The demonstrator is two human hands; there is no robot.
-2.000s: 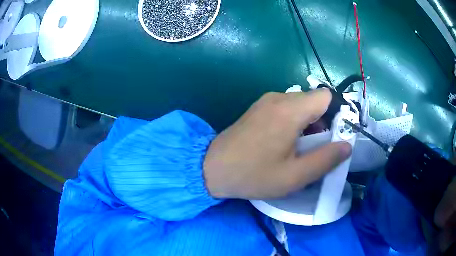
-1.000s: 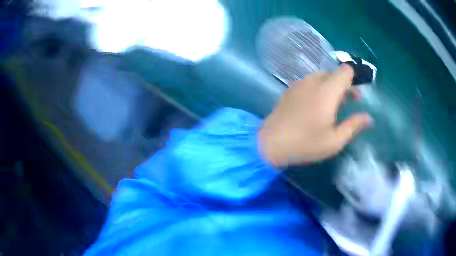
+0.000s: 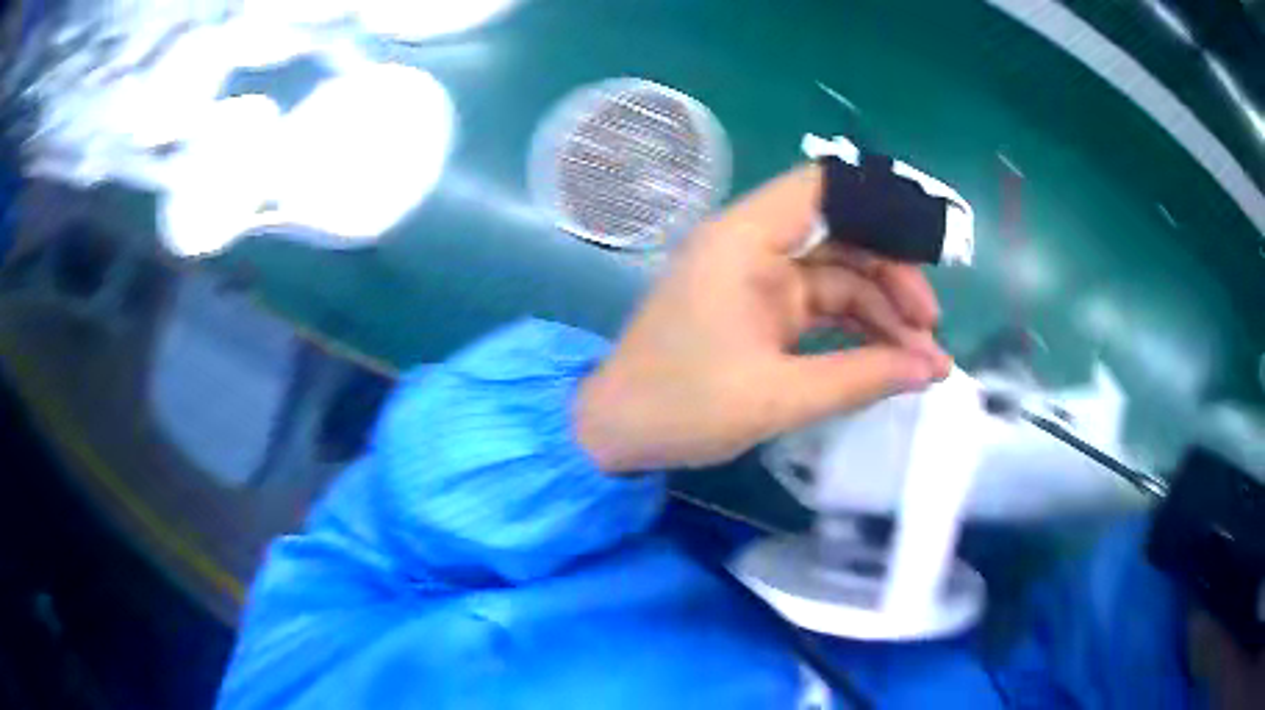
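Note:
My left hand (image 3: 721,340) is above the white stand (image 3: 936,499), thumb and fingertips pinched together beside the tip of the screwdriver bit (image 3: 1089,448). Whether a screw is between them is too blurred to tell. The same hand holds a small white part with a black pad (image 3: 888,208) at its index-finger side. The white housing (image 3: 1040,458) lies across the stand's upright arms, blurred. My right hand (image 3: 1232,673) is dark and cut off by the right edge, around the black screwdriver (image 3: 1214,534).
A round screw dish (image 3: 631,160) stands on the green mat (image 3: 486,278) beyond my left hand. Blurred white discs (image 3: 347,153) are at the upper left. A red wire (image 3: 1013,201) is behind the housing. A dark cord (image 3: 805,645) crosses near my lap.
My left hand left the stand, was near the screw dish a second ago, and is now back at the bit with its fingertips closed. The view has swung about.

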